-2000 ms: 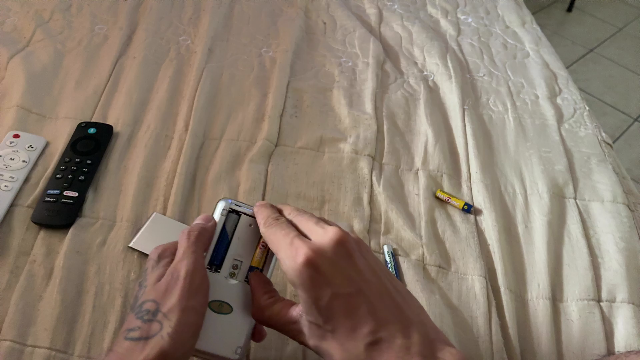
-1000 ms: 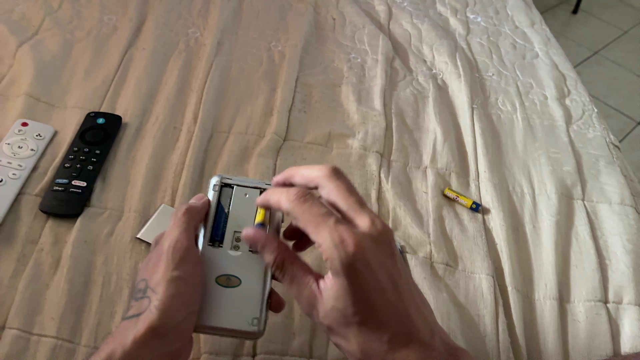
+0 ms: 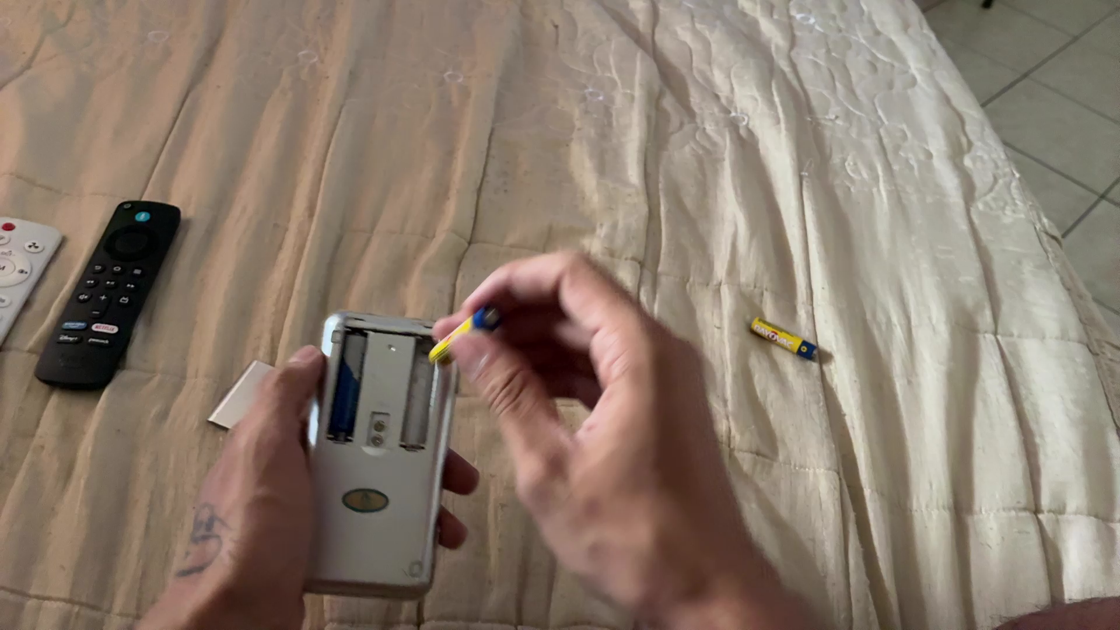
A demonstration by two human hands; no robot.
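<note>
My left hand (image 3: 262,490) holds a silver-grey remote control (image 3: 376,525), its back facing up and its battery compartment uncovered. A dark blue battery (image 3: 347,394) lies in the left slot; the right slot holds no battery. Between the thumb and fingers of my right hand (image 3: 604,437) is a yellow and blue battery (image 3: 464,334), tilted just above the top of the right slot. Another yellow and blue battery (image 3: 781,339) rests on the bedspread to the right. A flat pale piece (image 3: 238,395), perhaps the cover, lies partly hidden behind my left hand.
A black remote control (image 3: 112,293) and a white remote control (image 3: 24,267), cut off by the view's edge, lie at the left on the wrinkled beige bedspread (image 3: 560,157). Beyond the bed's right edge is a tiled floor (image 3: 1050,114).
The yellow battery was in the right slot of the remote; my right hand has lifted it out. A blue and silver battery seen earlier on the bedspread is now out of sight.
</note>
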